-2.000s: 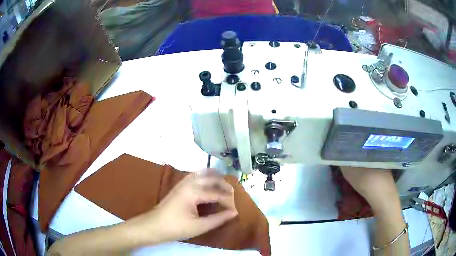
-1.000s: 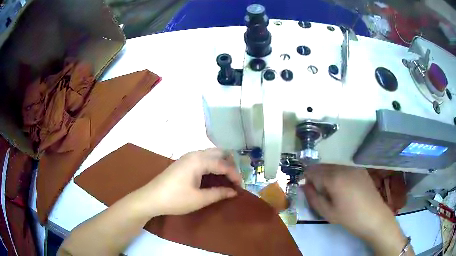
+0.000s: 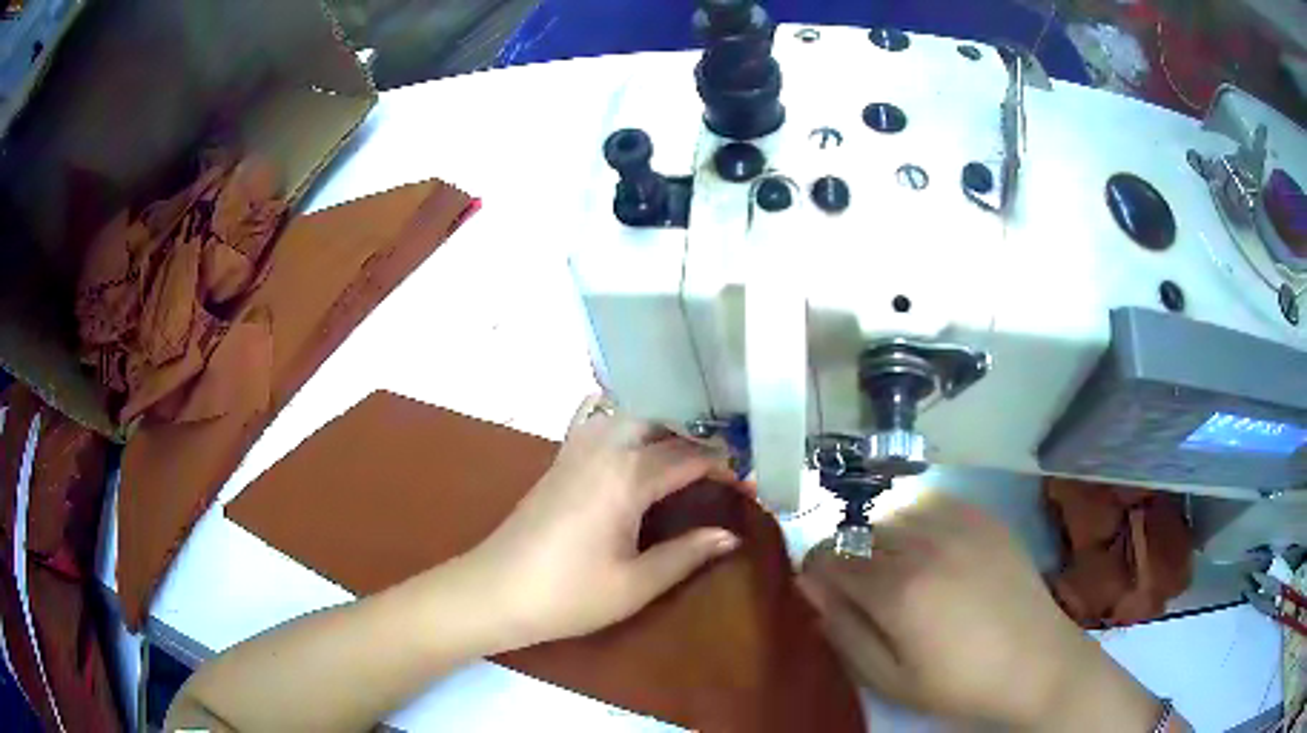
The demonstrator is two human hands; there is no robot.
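A flat rust-brown cut panel (image 3: 409, 494) lies on the white table left of the sewing machine head (image 3: 860, 258). My left hand (image 3: 616, 523) holds the fabric near the needle area, thumb and fingers closed on a raised, folded part. My right hand (image 3: 932, 594) is right of it, under the machine head, with its fingers at the fabric's right edge; its fingertips are partly hidden, so its hold cannot be told. The thread tension dial (image 3: 896, 408) is above the right hand. The needle and presser foot are hidden.
An open cardboard box (image 3: 323, 136) with crumpled rust-brown pieces (image 3: 179, 287) stands at upper left. A stack of cut panels (image 3: 344, 265) lies beside it. The control panel (image 3: 1183, 408) is at right. A rust-brown heap (image 3: 1125, 551) lies under the machine arm. Striped fabric (image 3: 50, 573) is at lower left.
My right hand has come left from beneath the control panel to the fabric. The fabric near the needle is now raised and folded under my left hand. The camera view has shifted closer.
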